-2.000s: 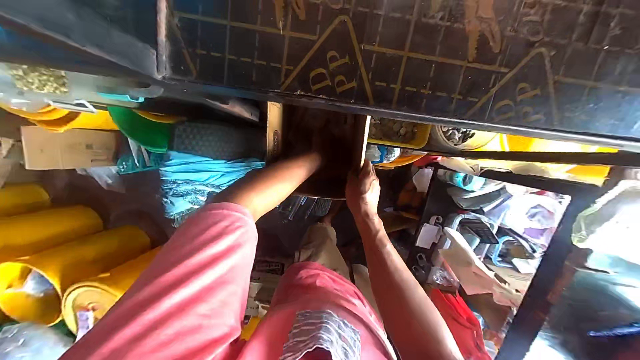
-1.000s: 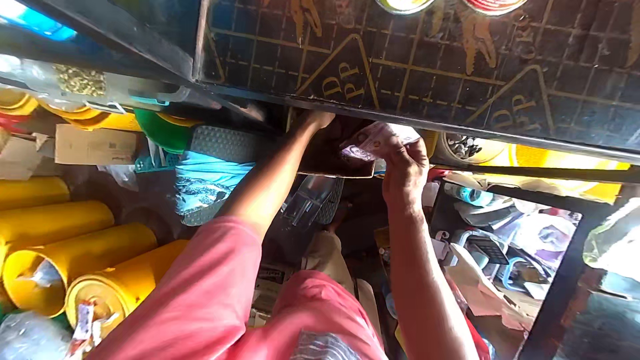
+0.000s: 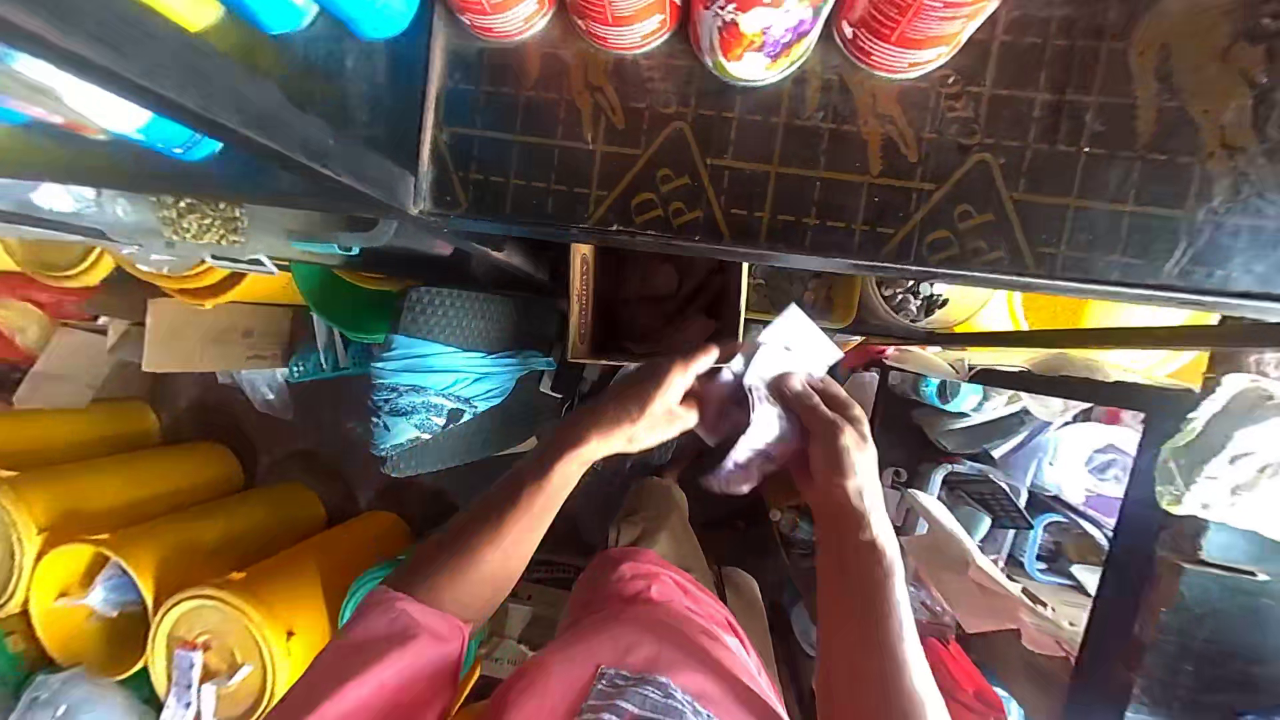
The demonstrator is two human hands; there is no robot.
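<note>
My right hand [image 3: 825,425] is closed on several crumpled whitish-purple paper notes [image 3: 765,420], blurred by motion. My left hand [image 3: 650,400] is at the left side of the notes, fingers extended toward them; whether it pinches one cannot be told. Just above both hands, an open wooden box or drawer [image 3: 582,310] sits under the edge of the dark counter, its inside in shadow.
Red cans [image 3: 622,15] stand on the dark patterned counter [image 3: 800,200]. Yellow plastic cylinders [image 3: 270,600] lie at the left. A blue cloth [image 3: 430,380] hangs over a grey seat. A bowl of small metal pieces [image 3: 910,300] is right of the box.
My left hand has come out of the box and over to the notes. My right hand went from the box's edge to holding notes, now lower. The view has shifted, showing more cans.
</note>
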